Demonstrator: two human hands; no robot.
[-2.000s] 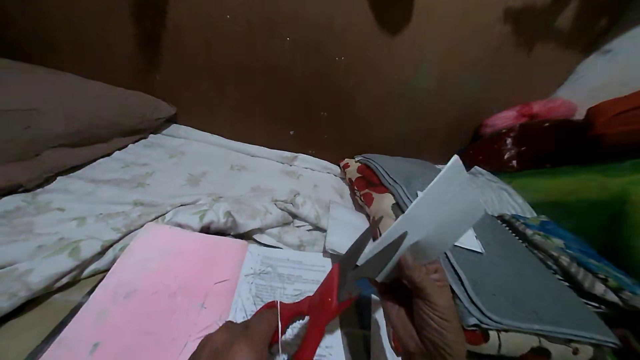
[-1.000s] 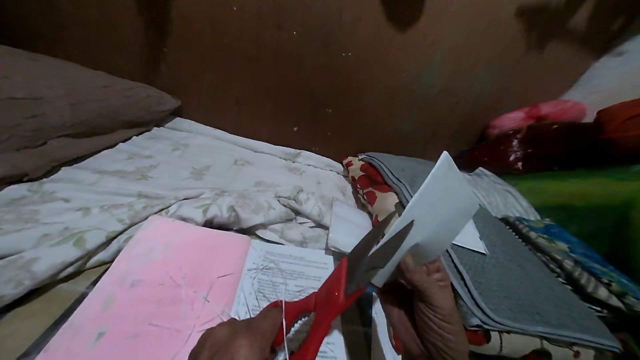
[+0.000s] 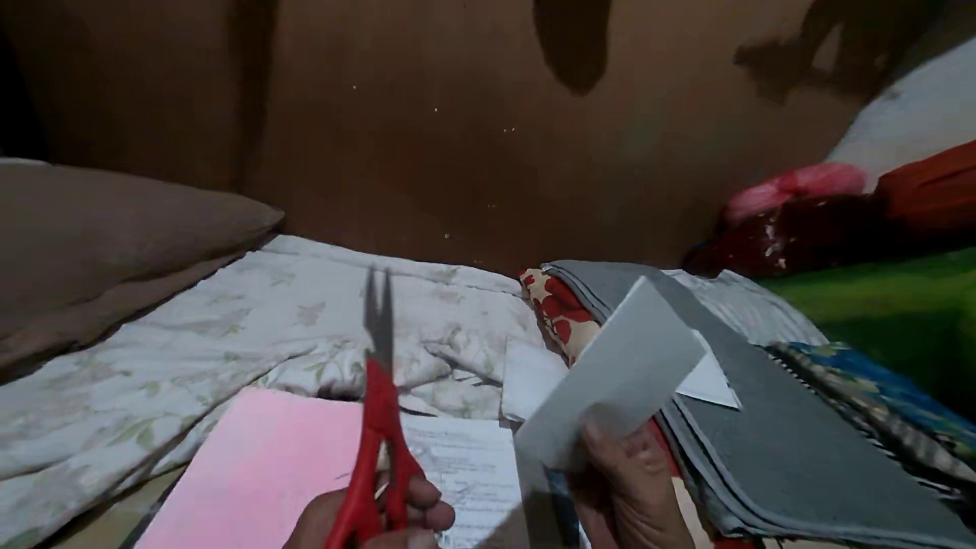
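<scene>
My left hand (image 3: 381, 518) grips a pair of scissors (image 3: 379, 435) by the red handles, with the blades pointing up and slightly apart. In my right hand (image 3: 629, 480) is a folded piece of white paper or card (image 3: 621, 366), pinched between thumb and fingers and held upright at a slant. The scissors and the card are apart. Beneath my left hand lie a pink sheet or cover (image 3: 267, 457) and a printed page (image 3: 465, 465). Another white piece (image 3: 530, 374) lies behind the held card, and a white pointed piece (image 3: 709, 377) rests on grey folded cloth.
The grey folded cloth (image 3: 808, 457) lies at the right, over red-and-cream patterned fabric (image 3: 560, 313). A white floral sheet (image 3: 229, 328) spreads at the left, below a brown pillow (image 3: 114, 244). Green cloth (image 3: 900, 313) and a pink bundle (image 3: 801, 187) are at the far right, near a brown wall (image 3: 457, 137).
The scissors have come away from the white card and moved left with my left hand, turning upright with their blades nearer together. My right hand still holds the card.
</scene>
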